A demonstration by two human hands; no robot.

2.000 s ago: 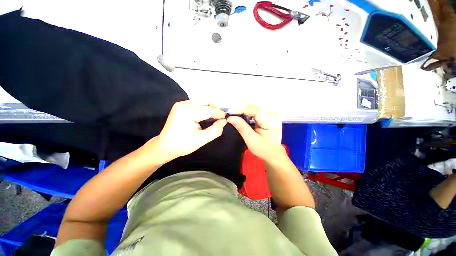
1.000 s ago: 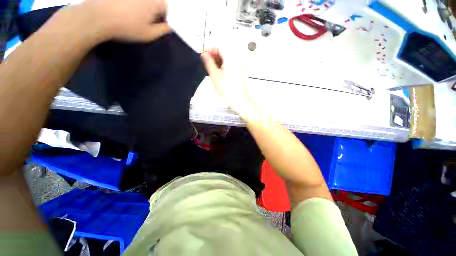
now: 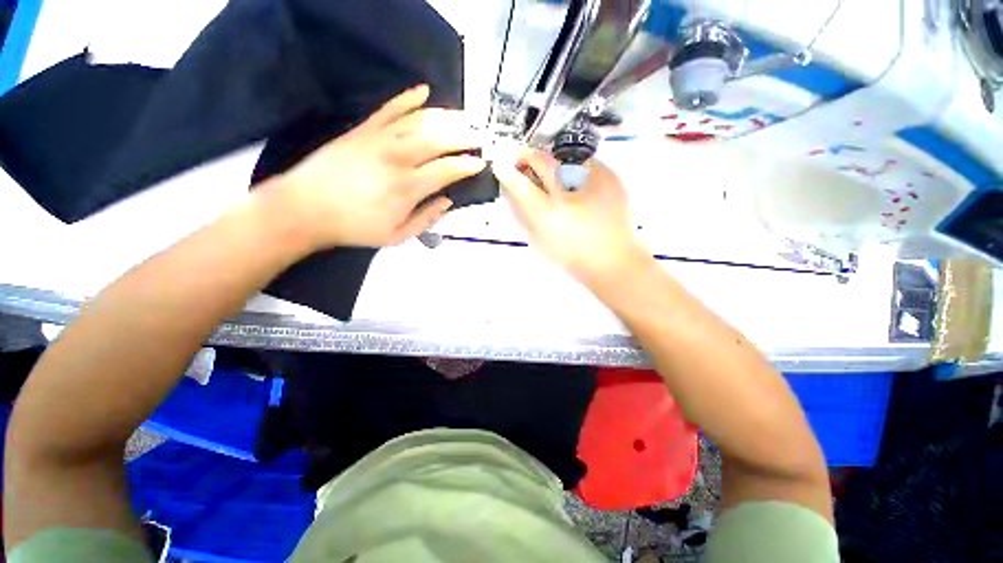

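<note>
The black garment panel (image 3: 209, 121) lies on the white sewing table, spread to the left, with its right edge at the presser foot (image 3: 504, 119). My left hand (image 3: 379, 176) lies on the cloth, its fingertips pinching the edge just beside the foot. My right hand (image 3: 572, 214) meets it from the right, thumb and fingertips at the same cloth edge under the needle area. The fingertips partly hide the edge and the foot. The lockstitch machine's white head (image 3: 814, 143) stands at the upper right.
The table's ruler-marked front edge (image 3: 440, 346) runs across in front of me. Slim metal snips (image 3: 819, 258) lie on the bed at right. Below are a red stool (image 3: 638, 440) and blue crates (image 3: 220, 495). A brown taped patch (image 3: 963, 313) is at the table's right.
Both hands have moved up to the presser foot with the cloth. The panel, lifted and turned a second ago, now lies on the table. The machine head has come into view above.
</note>
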